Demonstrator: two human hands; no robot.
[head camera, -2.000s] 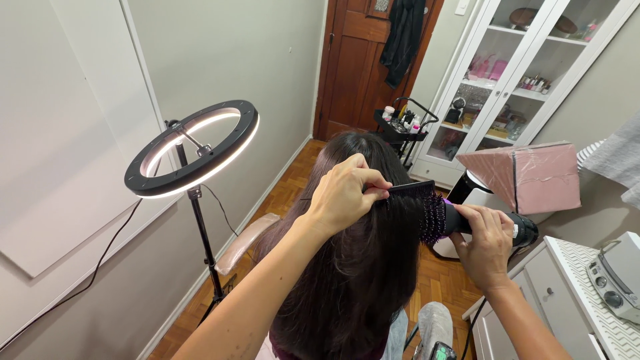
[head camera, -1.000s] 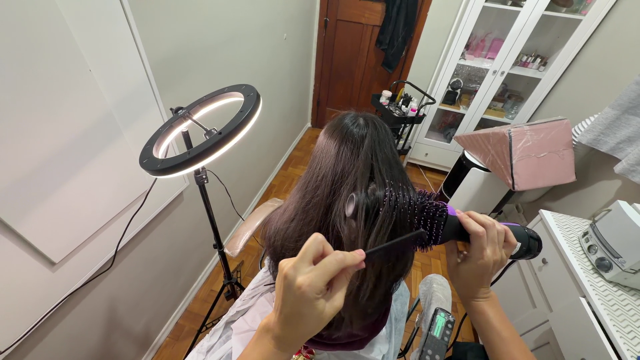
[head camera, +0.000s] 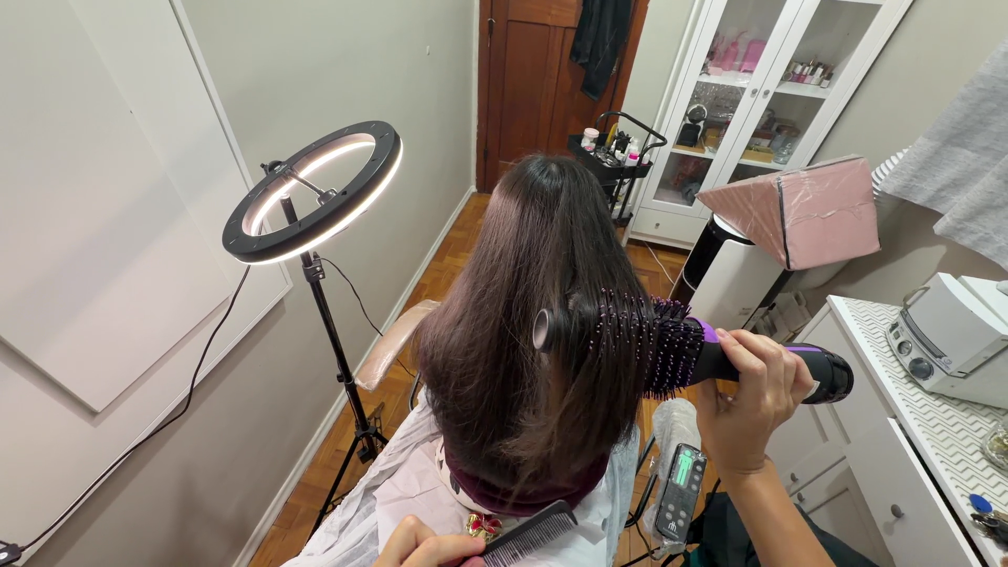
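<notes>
A seated person's long dark hair (head camera: 543, 315) hangs down the back, seen from behind. My right hand (head camera: 756, 386) grips the handle of a black and purple hot-air brush (head camera: 669, 346). Its round bristled barrel lies across the right side of the hair, with strands over the bristles and the grey tip showing at mid-back. Low in the frame, my left hand (head camera: 433, 547) pinches a black fine-toothed comb (head camera: 531, 535), below the hair ends and apart from them. Beside it is a red and gold ornament (head camera: 483, 525).
A lit ring light (head camera: 313, 191) on a tripod stands left. A remote-like controller (head camera: 680, 492) hangs by the wrapped armrest (head camera: 676, 425). At right are a pink wrapped box-like object (head camera: 827, 213) and a white cabinet (head camera: 858, 394) with an appliance on top. A black trolley (head camera: 610, 161) stands near the door.
My left hand and the comb have moved down, away from the hair near the crown. The brush in my right hand has travelled down the hair, from near the head to mid-back.
</notes>
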